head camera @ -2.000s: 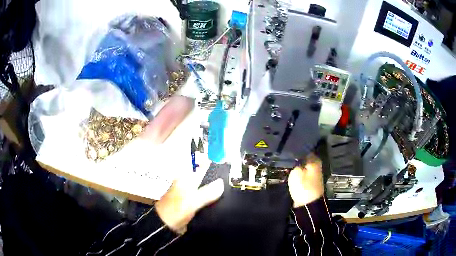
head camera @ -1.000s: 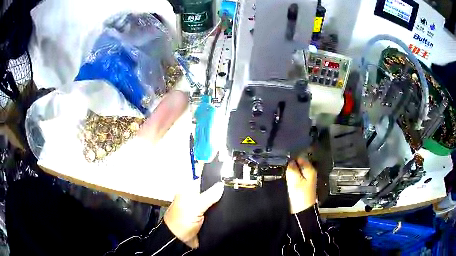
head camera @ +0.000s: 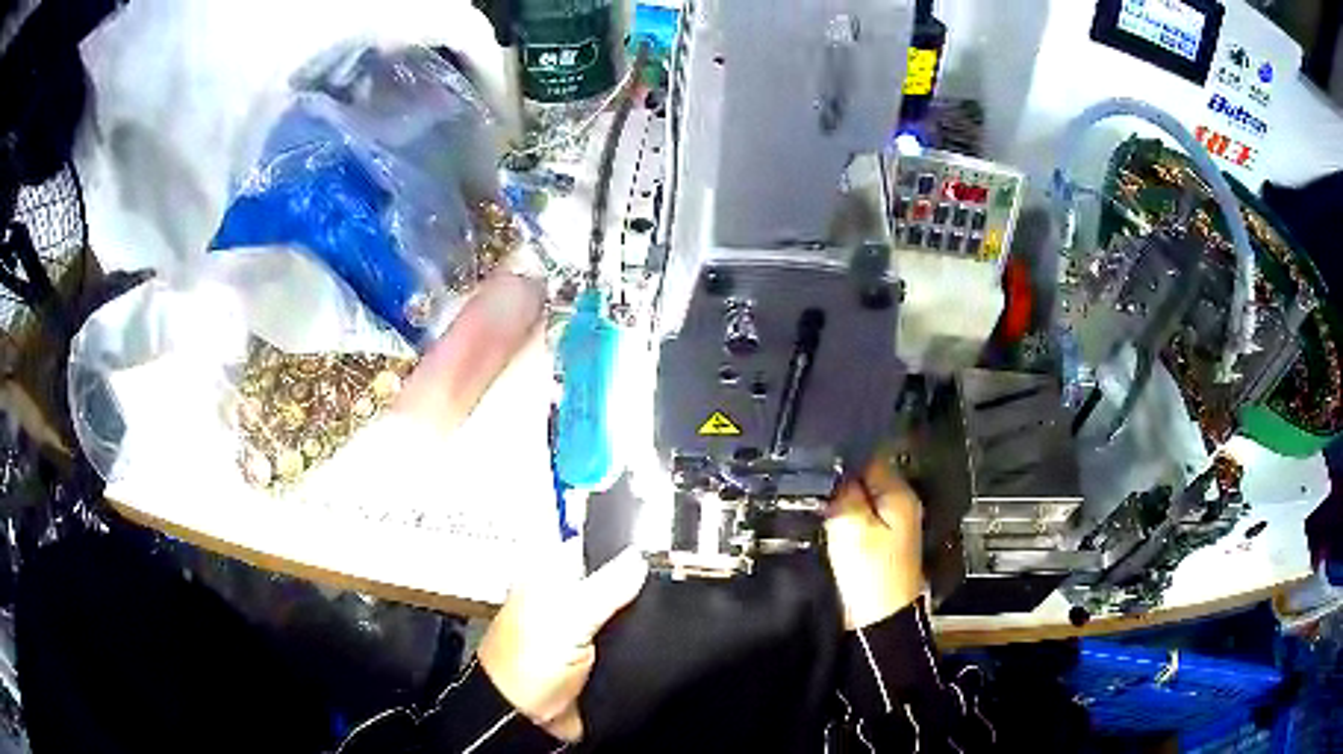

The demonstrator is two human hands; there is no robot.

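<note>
A black garment [head camera: 714, 648] lies at the table's front edge, under the shiny clamp parts [head camera: 714, 533] of the grey button sewing machine head [head camera: 778, 354]. My left hand [head camera: 560, 633] grips the garment left of the clamp, thumb on top. My right hand [head camera: 873, 545] is right of the clamp, its fingers closed on the cloth close to the machine's lower right corner. The fingertips of my right hand are partly hidden. A turquoise handle [head camera: 586, 401] stands left of the head. No button is clearly visible at the clamp.
Loose gold buttons [head camera: 302, 413] and plastic bags [head camera: 332, 206] lie at left. A dark green thread cone [head camera: 567, 52] is behind. A control panel [head camera: 954, 214], metal button feeder [head camera: 1024, 471] and green bowl feeder [head camera: 1289, 424] stand at right. A blue crate [head camera: 1164, 689] is below the table edge.
The view has shifted, so the machine appears further left. My left hand came in beside the clamp and stays on the cloth. My right hand remains at the clamp's right side.
</note>
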